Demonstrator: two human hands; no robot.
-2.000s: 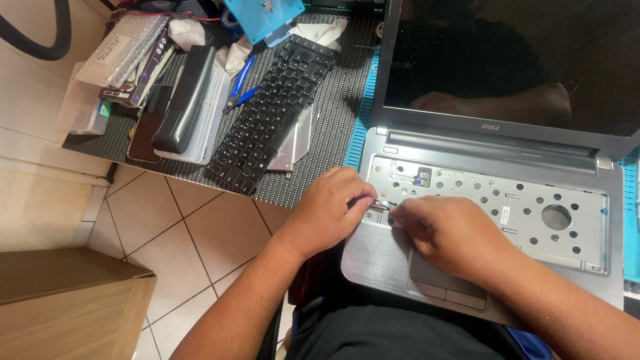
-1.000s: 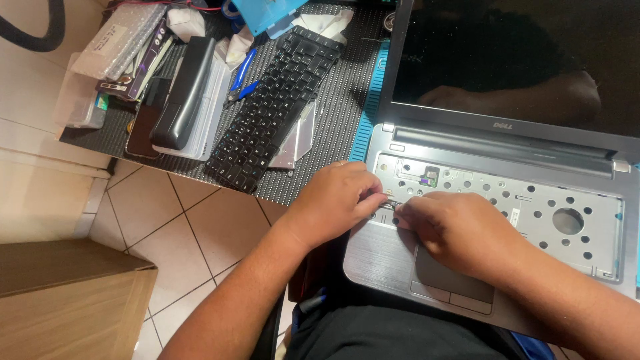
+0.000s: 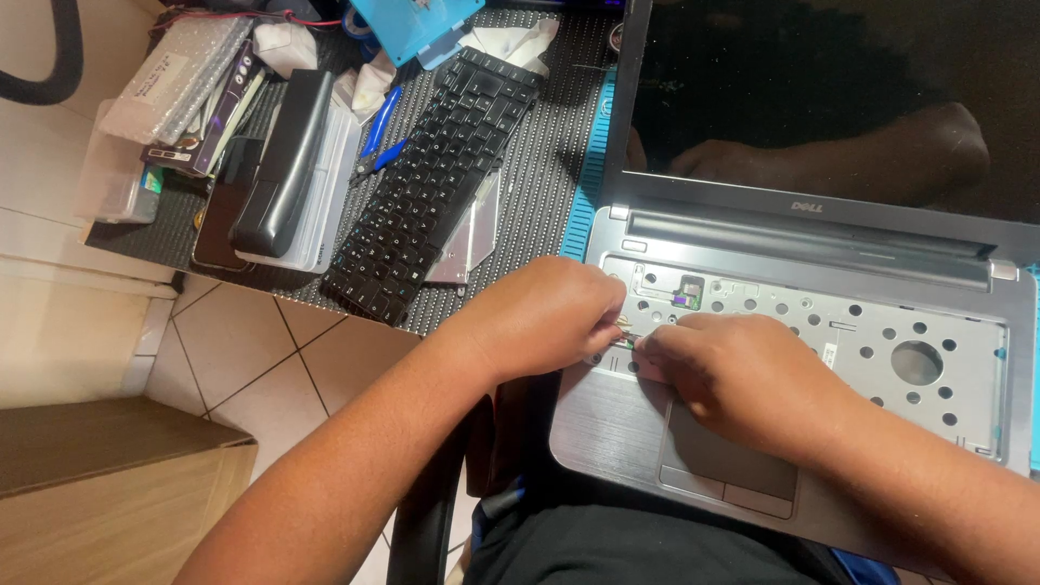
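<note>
A silver Dell laptop [image 3: 605, 422] lies with its lid up and its metal keyboard bay [image 3: 821, 325] exposed. At the bay's left end my left hand [image 3: 561, 317] has thumb and forefinger pinched together, close to a small thin part between the fingertips that is too small to name. My right hand [image 3: 723, 366] reaches in from the right, its fingertips curled at the same spot and nearly touching the left ones; whether it grips anything is unclear. The removed black laptop keyboard [image 3: 439, 179] rests left of the laptop, partly over a pinkish metal plate [image 3: 467, 252].
Left of the keyboard lie blue-handled pliers [image 3: 380, 134], a black oblong case [image 3: 284, 162] on a clear plastic box [image 3: 335, 183], a dark smartphone [image 3: 227, 195] and a bubble-wrapped package [image 3: 175, 81]. A blue mat [image 3: 589, 179] shows beside the laptop. A wooden cabinet [image 3: 122, 471] stands lower left.
Both hands stay at the left end of the keyboard bay, with only small finger movements. The thin metallic part between the fingertips two seconds ago shows less now.
</note>
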